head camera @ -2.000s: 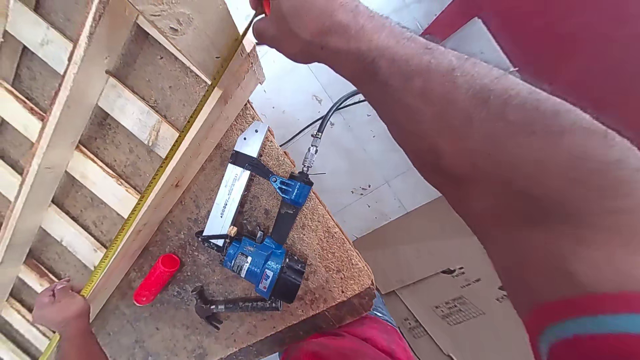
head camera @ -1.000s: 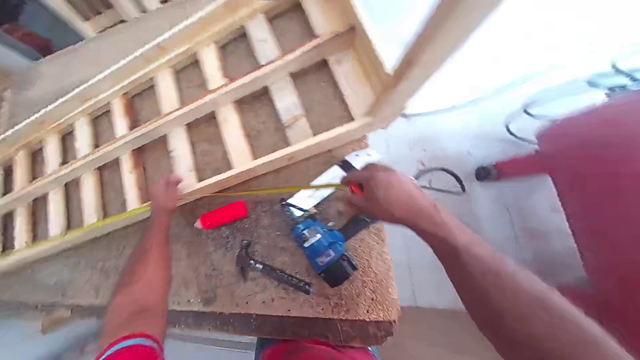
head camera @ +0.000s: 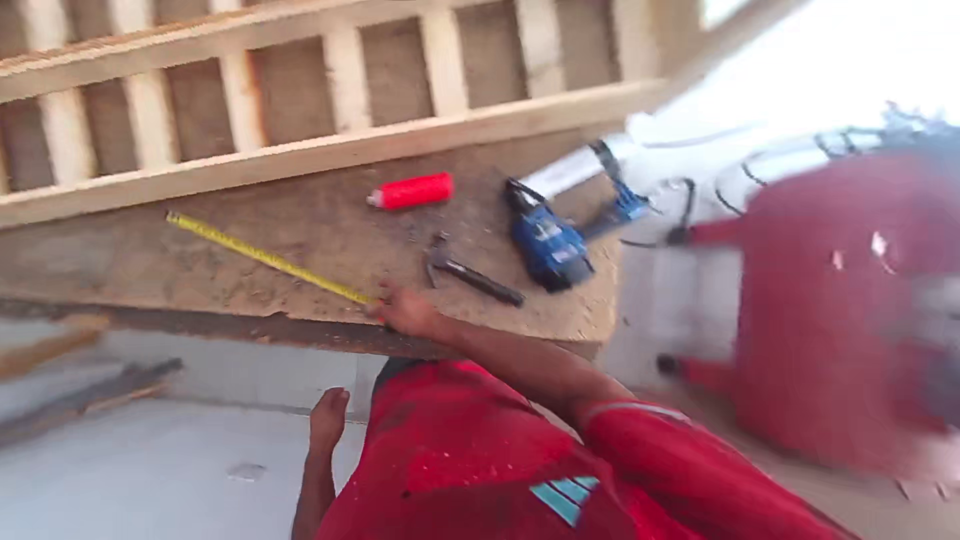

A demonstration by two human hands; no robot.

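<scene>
My right hand [head camera: 409, 309] is closed around the case of a tape measure near the bench's front edge, and its yellow blade [head camera: 270, 259] stretches out to the left over the wood. Down beside my body, away from the bench, hangs my left hand [head camera: 328, 416]; whether its fingers are apart is unclear. A claw hammer [head camera: 480, 281] lies just right of my right hand. Behind it rests a red bottle [head camera: 416, 191] on its side. The blue nail gun [head camera: 553, 244], somewhat blurred, lies farther right. A slatted wooden frame [head camera: 375, 146] spans the back of the bench.
The worktable [head camera: 337, 225] has a worn front edge. A red tank [head camera: 817, 315], probably an air compressor, stands on the right, with dark hoses on the floor behind it. Lengths of wood [head camera: 97, 397] lie low at the left.
The tape blade, earlier stretched along the frame between both hands, now lies over the bench from my right hand. My left hand has left the frame and dropped to my side. The view has shifted.
</scene>
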